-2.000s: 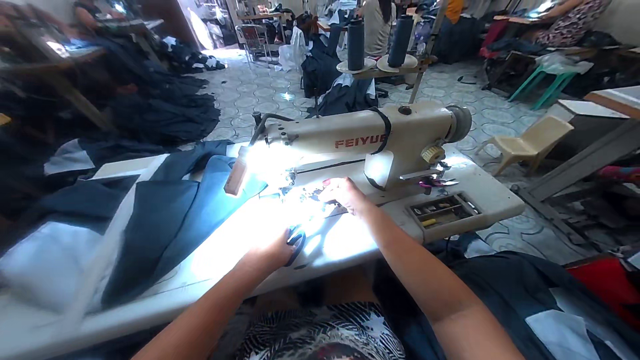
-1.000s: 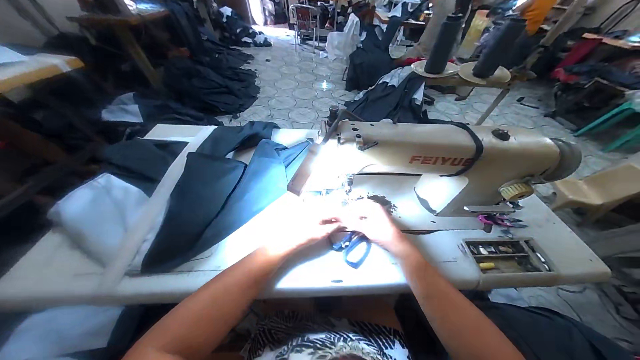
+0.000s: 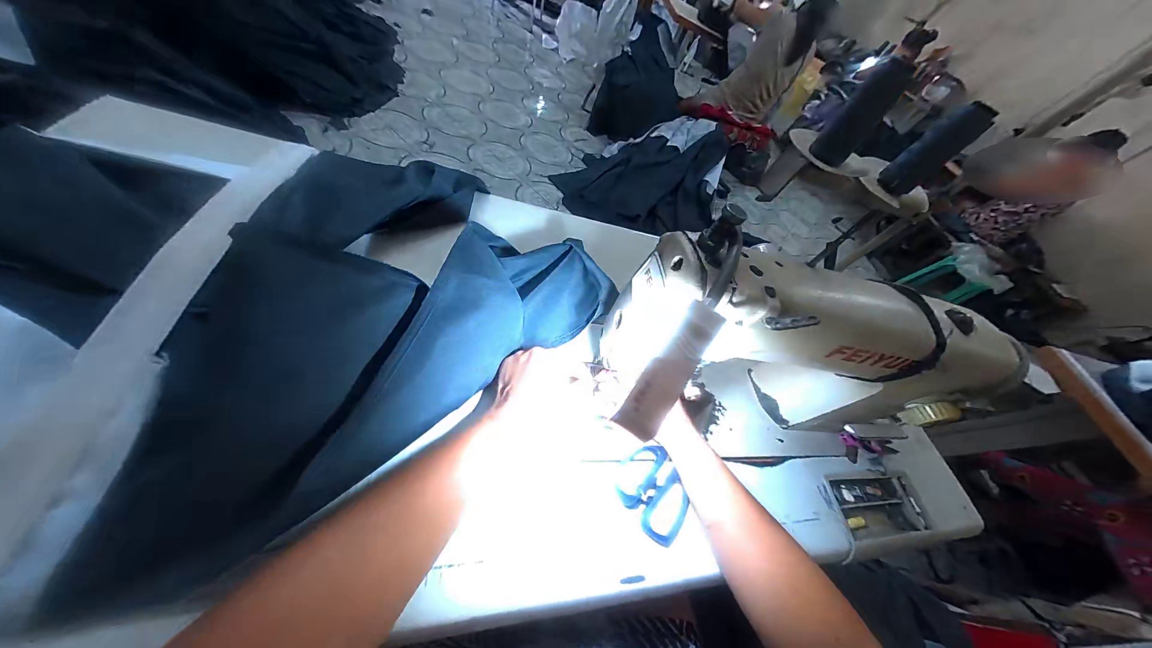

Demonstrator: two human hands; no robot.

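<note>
A cream Feiyue sewing machine [image 3: 828, 333] stands on a white table [image 3: 522, 576]. In strong glare, my left hand [image 3: 531, 382] is at the end of the dark blue fabric [image 3: 477, 315], near the needle area; its fingers are washed out. My right hand [image 3: 679, 414] is at the machine's head, partly behind the brown plate-like piece [image 3: 668, 373] that hangs from a lamp-like arm, and what it touches cannot be made out. Blue-handled scissors [image 3: 655, 495] lie on the table beside my right wrist. More dark cloth [image 3: 270, 333] spreads over the left side.
Two dark thread cones [image 3: 936, 148] stand behind the machine. An inset tray [image 3: 877, 508] with small items is at the table's right end. Dark garments [image 3: 657, 180] lie on the tiled floor beyond. A person [image 3: 1035, 171] is at the back right.
The view has swung and tilted. The blue-handled scissors were at my hands one second ago and now lie on the table; my left hand has moved left to the blue fabric.
</note>
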